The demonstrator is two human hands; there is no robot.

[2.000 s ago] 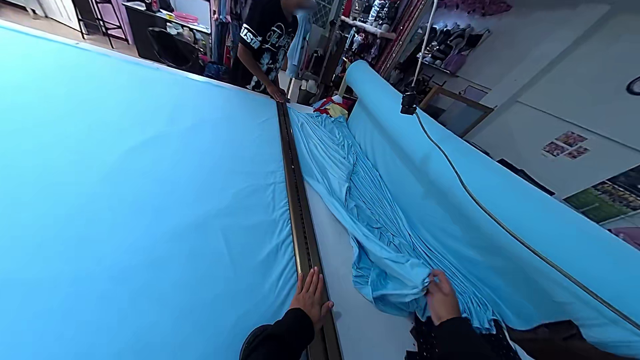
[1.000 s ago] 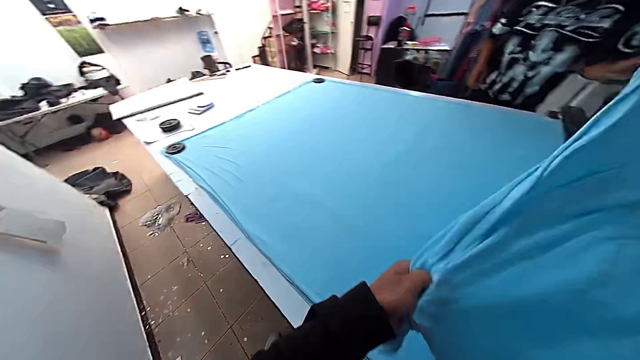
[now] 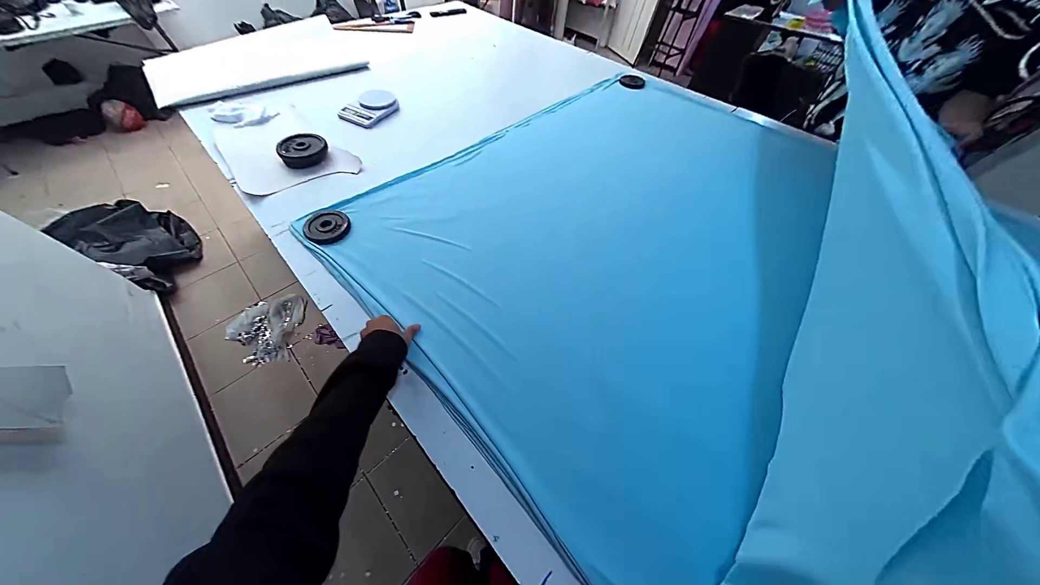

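Note:
Light blue fabric lies spread in layers over the white table. My left hand is on its left edge, thumb over the cloth; whether the fingers pinch it cannot be seen. One black weight disc sits on the far left corner of the fabric, and another on its far right corner. At the right, a raised sheet of the same fabric hangs in folds over the spread layers. My right hand is out of view. A person in a patterned black top stands behind the raised cloth, partly hidden.
Beyond the fabric, the table bears a digital scale, more black discs on a paper piece, and a white roll. A black plastic bag and a clear bag lie on the tiled floor. A white surface stands at left.
A second ago a hand of mine gripped the raised fabric near the middle; now my left hand is at the spread fabric's left edge. The view has swung far from the metal rail seen earlier.

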